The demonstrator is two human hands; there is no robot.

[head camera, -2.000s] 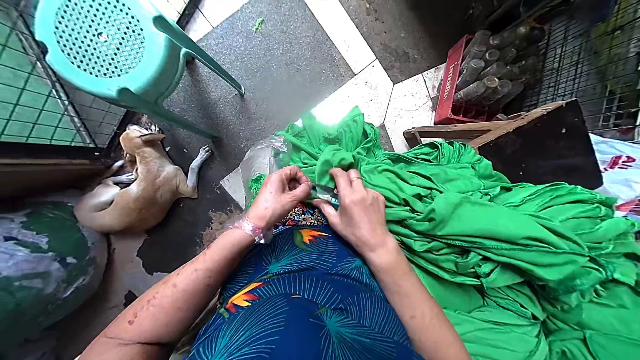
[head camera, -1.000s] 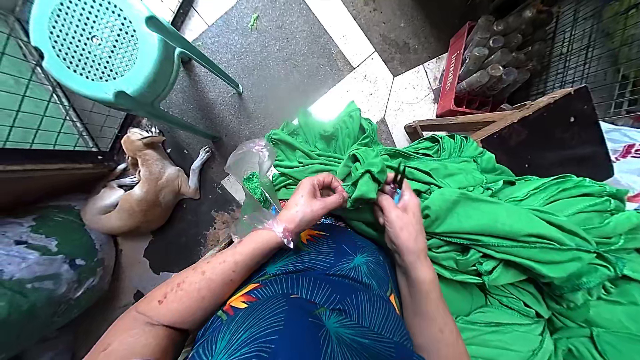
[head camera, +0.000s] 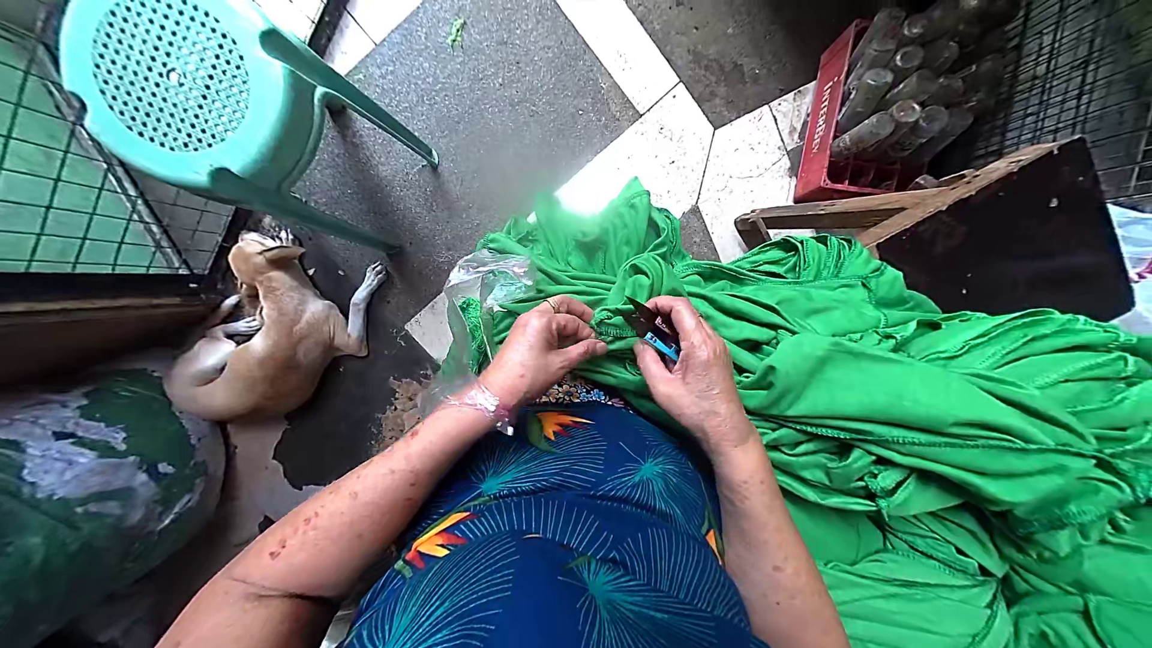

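A big heap of green knit fabric (head camera: 864, 387) with overlocked seams covers my lap and spreads to the right. My left hand (head camera: 547, 346) pinches a seam edge of it between thumb and fingertips. In my right hand (head camera: 691, 360) is a small pair of thread snips (head camera: 655, 331), dark-bladed with a blue part, its tip close to that seam. Whether the blades are parted is unclear. A clear plastic bag (head camera: 490, 281) holding green scraps hangs beside my left wrist, against the cloth.
A tan dog (head camera: 279, 333) lies on the floor at left, under a turquoise plastic chair (head camera: 180, 81). A stuffed green sack (head camera: 99, 477) stands below it. At upper right are a red crate (head camera: 821, 126) of glass bottles and a dark wooden board (head camera: 1008, 234).
The snips in my right hand pointed up and away a second ago; now they tilt left toward the seam. My left hand stays at the green cloth.
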